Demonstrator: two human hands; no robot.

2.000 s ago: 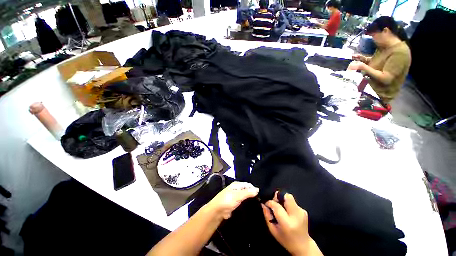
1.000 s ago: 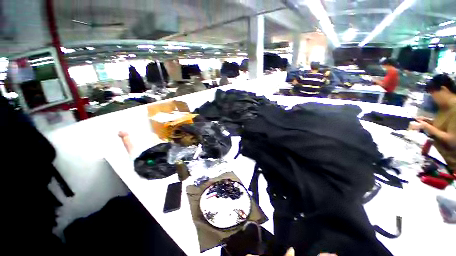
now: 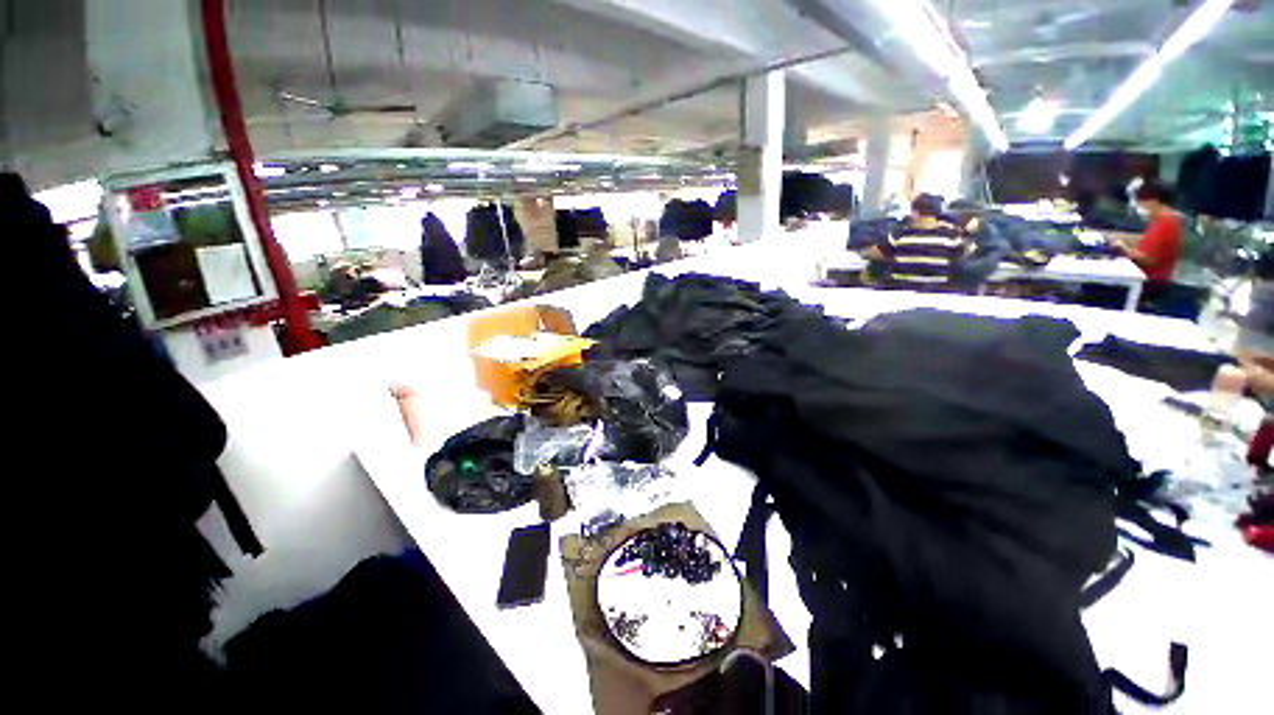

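The black garment pile (image 3: 936, 461) lies along the white table (image 3: 475, 482) right of centre, running down to the frame's bottom edge. A round white fastener plate (image 3: 668, 615) with a dark rim stands on an olive-brown cloth mat (image 3: 609, 687). Black pieces are heaped at its far side, and smaller dark and reddish bits lie at its near side. A few tiny pale dots show on the black cloth near the bottom. Neither of my hands is in the picture, so what they hold is hidden.
A phone (image 3: 524, 566) lies left of the plate, with an upright brown-olive cylinder (image 3: 551, 492), plastic bags (image 3: 482, 464) and an open cardboard box (image 3: 528, 356) beyond. A pinkish tube (image 3: 407, 415) is at the table's left. Dark garments (image 3: 98, 489) hang left. Other people work farther back and right.
The view has tilted up and turned left, so the table things sit lower and farther right in the frame. My hands, seen on the black cloth earlier, have gone out below the frame.
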